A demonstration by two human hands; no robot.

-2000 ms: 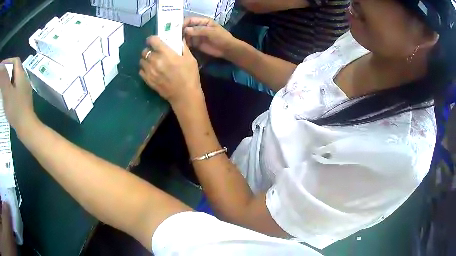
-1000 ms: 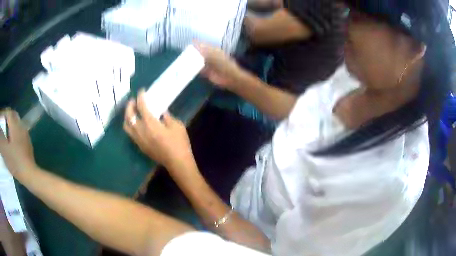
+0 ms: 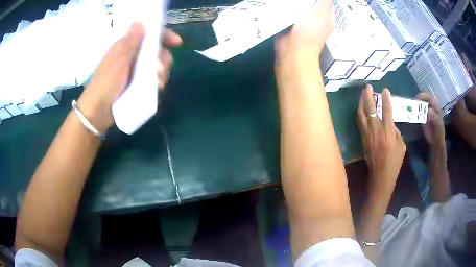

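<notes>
My left hand (image 3: 122, 70) is wrapped around a long smooth white piece (image 3: 142, 88) with an angled lower end, held upright over the green bench; its top is cut off by the frame edge. My right hand (image 3: 308, 36) holds a white printed carton (image 3: 250, 26), which looks flattened or open, with a flap pointing left. Its fingers are partly hidden behind the hand and cut off near the top edge. A long row of white cartons (image 3: 47, 47) lies at the left, with soft-looking white pieces on top.
A stack of cartons (image 3: 355, 47) stands right of my right hand, ends facing me. A farther stack (image 3: 438, 68) stands at the far right. A neighbour's hands hold a printed carton (image 3: 407, 109) at the bench's right edge. The green bench (image 3: 219, 130) has a pale line across it.
The view has swung left and down. Both my hands now show over the bench with white pieces in them. The neighbour and the stacks now appear farther right.
</notes>
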